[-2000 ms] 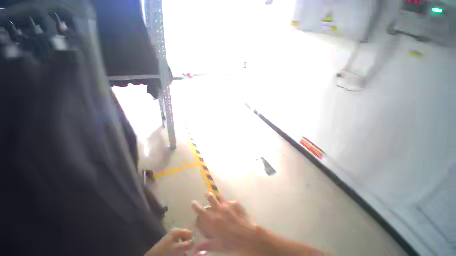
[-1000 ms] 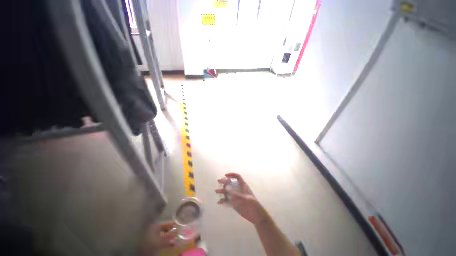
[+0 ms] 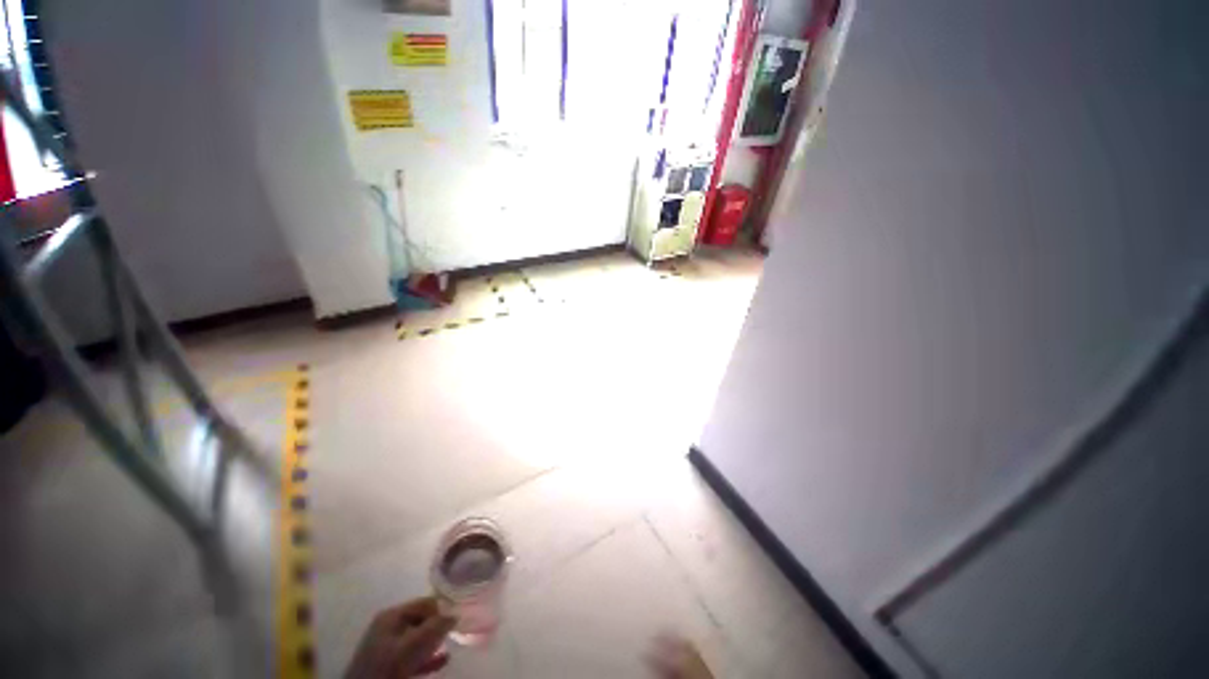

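A clear cup [image 3: 472, 578] with a round rim is held up in the air at the lower middle, its open top towards me. My left hand [image 3: 402, 639] is closed around its left side, at the bottom edge of the picture. My right hand [image 3: 678, 657] is blurred and cut off by the bottom edge, to the right of the cup and apart from it. Its fingers cannot be made out.
A metal rack frame [image 3: 129, 358] stands at the left. Yellow-black tape [image 3: 297, 517] runs along the floor. A white wall [image 3: 981, 292] fills the right. At the back are a broom and dustpan [image 3: 427, 287], a white dispenser [image 3: 670, 212] and a red bin [image 3: 727, 215].
The view has moved forward and turned right, so the tape and rack lie further left and the dispenser shows clearly. My right hand has dropped to the bottom edge. The cup stays in my left hand.
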